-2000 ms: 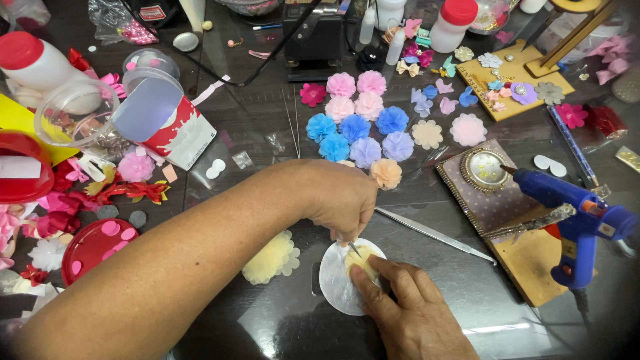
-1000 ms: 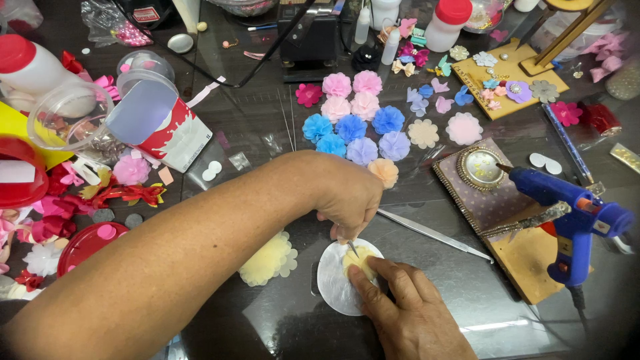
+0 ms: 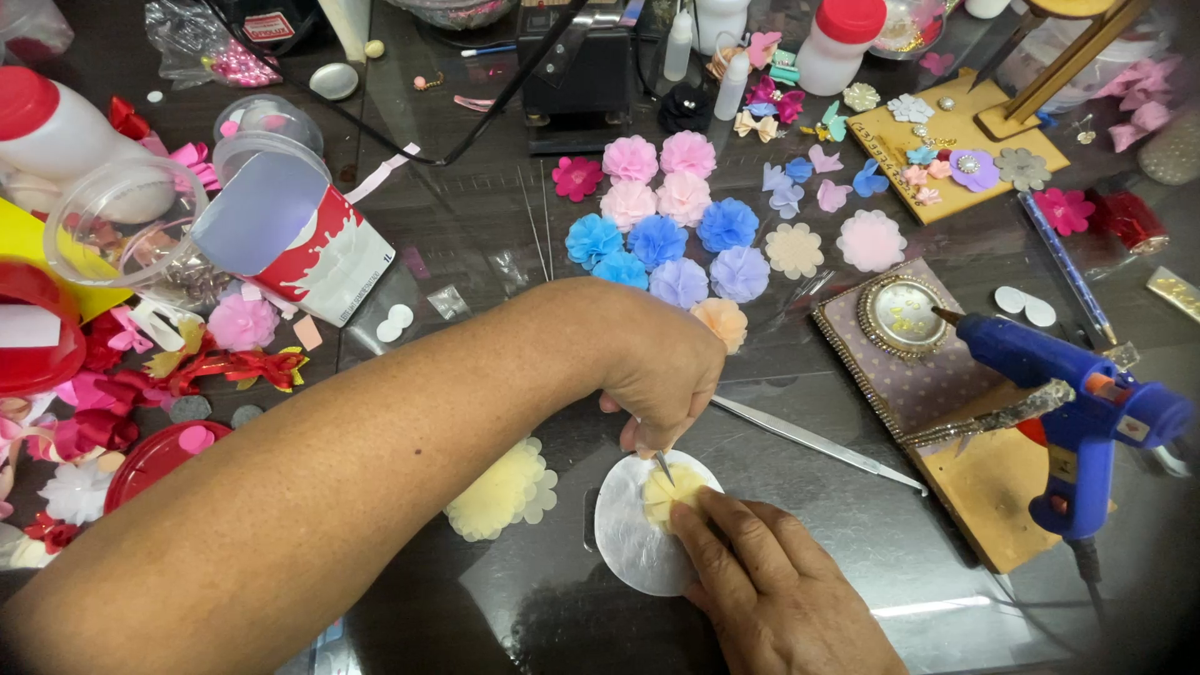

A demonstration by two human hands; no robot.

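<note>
My left hand (image 3: pixel 667 380) reaches across from the left, closed around a thin pointed metal tool (image 3: pixel 665 468); most of the tool is hidden in the fingers. Its tip meets a small pale yellow fabric flower piece (image 3: pixel 658 489). That piece lies on a round whitish disc (image 3: pixel 630 548). From the lower right, my right hand (image 3: pixel 778 581) pins the yellow piece with thumb and fingertips, partly covering piece and disc. A stack of scalloped pale yellow fabric circles (image 3: pixel 492 497) lies left of the disc, close to my left forearm.
Beyond my left hand sit several pink, blue and peach fabric flowers (image 3: pixel 656 241). A metal tweezer-like tool (image 3: pixel 825 445) lies to the right. A blue glue gun (image 3: pixel 1059 375) rests on a stand (image 3: pixel 984 497). Containers, a carton (image 3: pixel 319 248) and ribbon flowers crowd the left.
</note>
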